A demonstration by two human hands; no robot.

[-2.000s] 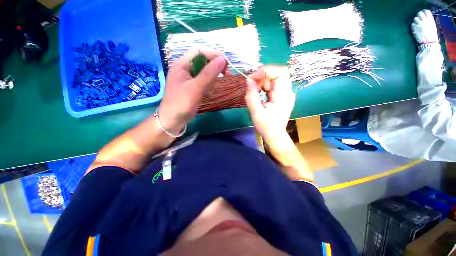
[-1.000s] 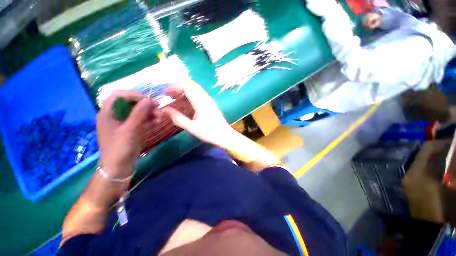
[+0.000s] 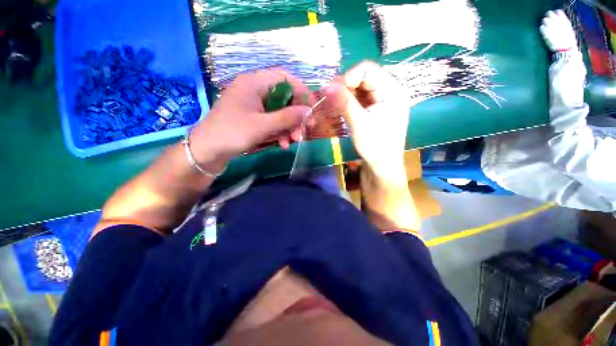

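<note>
My left hand (image 3: 260,111) holds a small green piece (image 3: 278,96) against its palm, and its thumb and fingertips pinch a thin white wire (image 3: 297,152) that hangs down toward my shirt. My right hand (image 3: 375,108) is close beside it, with its fingertips at the wire's upper end; whether it grips the wire is blurred. The brown wires (image 3: 336,127) lie below and behind both hands, mostly hidden. The blue-white wires (image 3: 273,51) lie just beyond my left hand.
Blue tray (image 3: 135,140) with blue connector housings (image 3: 128,94) is at left. Green wires (image 3: 260,9) lie at the back, white wires (image 3: 429,26) and white-and-black wires (image 3: 449,78) at right. A coworker's white sleeve (image 3: 571,101) is at the far right. An open cardboard box (image 3: 420,196) is below the table edge.
The view has swung back from its tilt. The white wire now hangs downward from my left fingertips; two seconds ago it was stretched between both hands. The green piece stays in my left hand.
</note>
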